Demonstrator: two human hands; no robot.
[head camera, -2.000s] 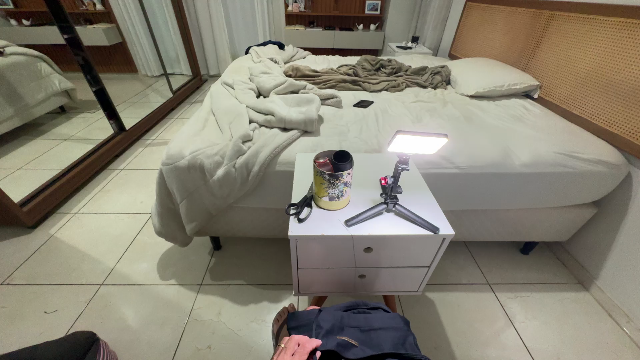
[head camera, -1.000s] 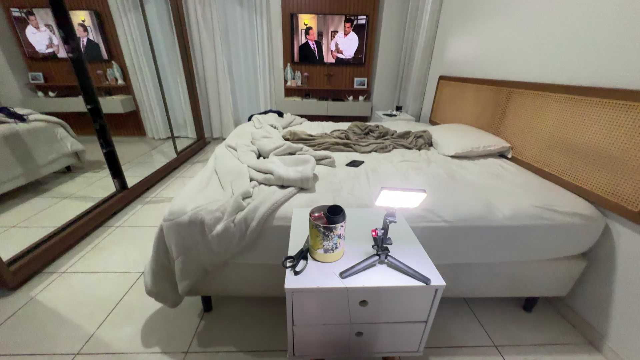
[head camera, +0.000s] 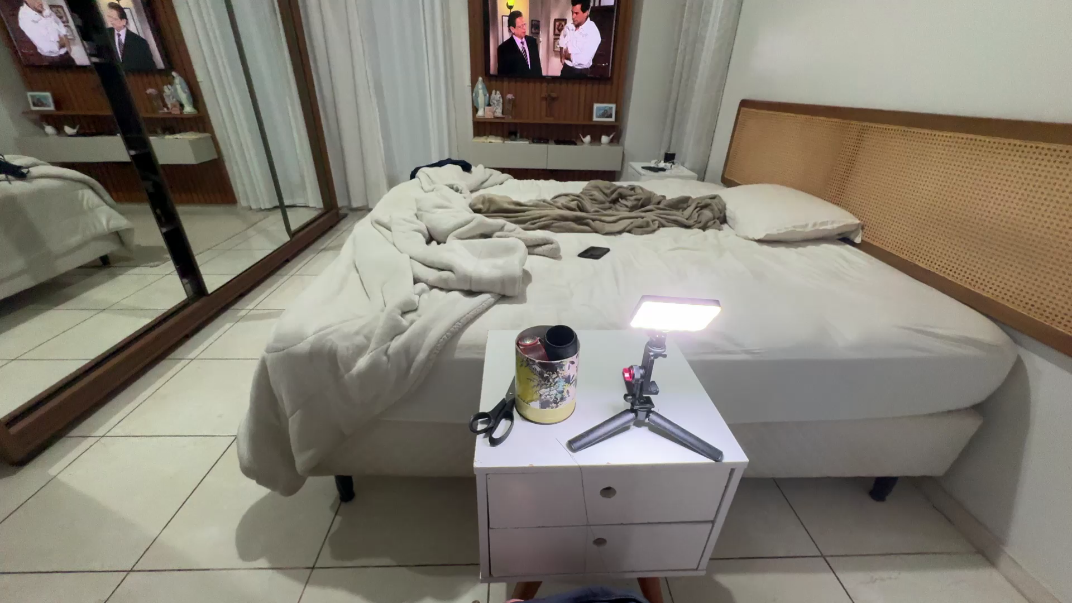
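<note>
Neither my left hand nor my right hand is in view. A white nightstand with two drawers stands before the bed. On its top, at the left, is a round floral tin with a black cylinder and a reddish item inside. Black-handled scissors lie beside the tin, their handles over the edge. To the right, a lit LED panel sits on a black mini tripod with spread legs. A sliver of dark blue fabric shows at the bottom edge.
Behind the nightstand is a bed with a pale comforter, a brown blanket, a pillow and a black phone-like object. A mirrored wardrobe door stands left; a television hangs at the far wall.
The view has tilted up. A hand by dark blue fabric at the bottom two seconds ago is out of view now. The things on the nightstand look unmoved.
</note>
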